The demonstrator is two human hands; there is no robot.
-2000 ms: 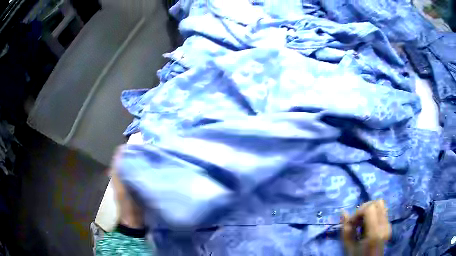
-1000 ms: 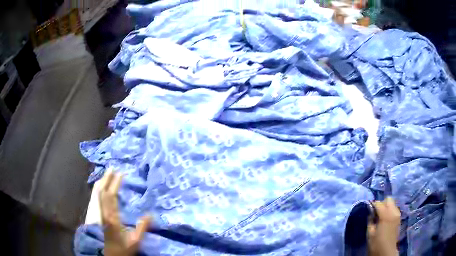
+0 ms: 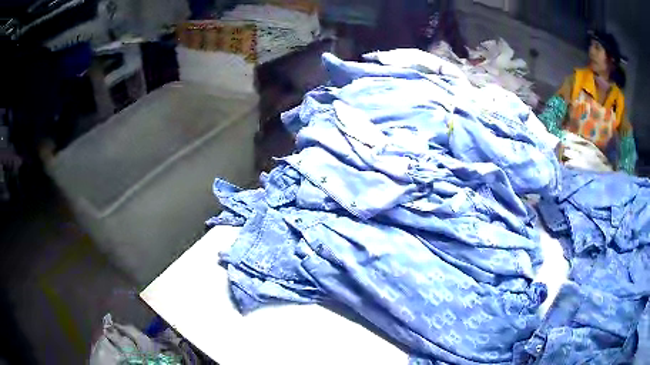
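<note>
A large heap of light blue patterned denim shirts lies on the white-topped table. The nearest shirt shows a pale letter-like motif. Its sleeve or edge lies over the bare white top at left. A folded strip with small dark dots shows in the middle of the heap. More denim garments, darker blue, lie at the right. Neither my left hand nor my right hand can be made out. A bit of green patterned cloth shows at the bottom left edge.
A large grey bin stands left of the table. A pale bag or cloth is at the table's near left corner. A person in a yellow vest is beyond the heap at far right. Pale cloth is piled behind.
The view has swung left and up. Both hands have left the picture. The garment spread in front is gone from there, baring the white table top. The person now shows.
</note>
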